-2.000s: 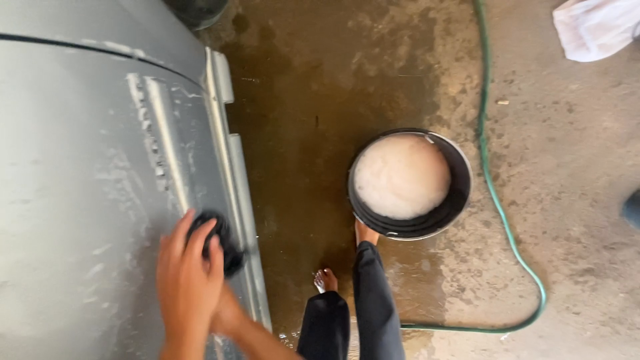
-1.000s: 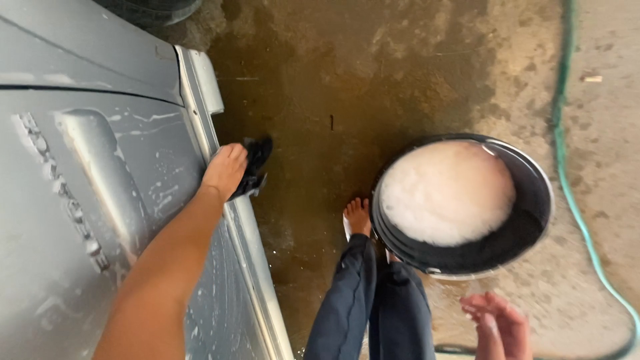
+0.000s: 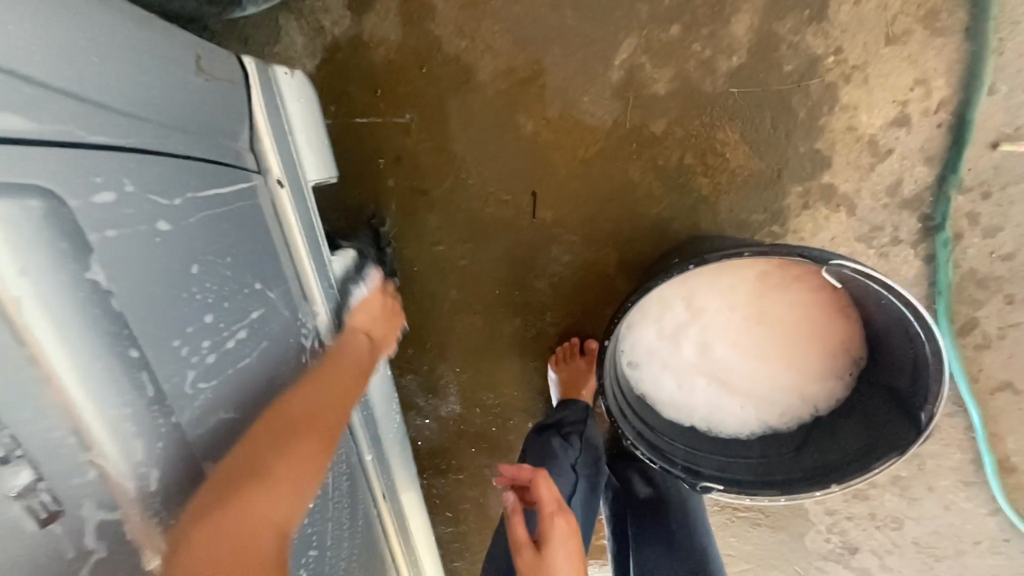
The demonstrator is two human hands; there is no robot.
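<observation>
My left hand [image 3: 376, 320] grips a dark, wet cloth or mitt [image 3: 360, 260] with white foam on it, at the lower edge of a grey vehicle's side panel [image 3: 216, 280]. The hand is blurred, and part of the cloth is hidden by it. Streaks and drops of suds lie on the panel. Low in the view, my right hand [image 3: 544, 516] hangs over my trouser leg, fingers a little curled and nothing in them. To its right stands a black bucket [image 3: 896, 400] holding white foam [image 3: 736, 344].
Wet, stained concrete floor [image 3: 512, 264] lies between the vehicle and the bucket. My bare foot [image 3: 574, 368] is just left of the bucket. A green hose [image 3: 944, 264] runs along the floor at the right. Part of a wheel shows at the top left.
Two seconds ago both hands were together at the panel with the dark cloth. My right hand has since come away, while my left hand keeps the cloth, now at the panel's lower edge.
</observation>
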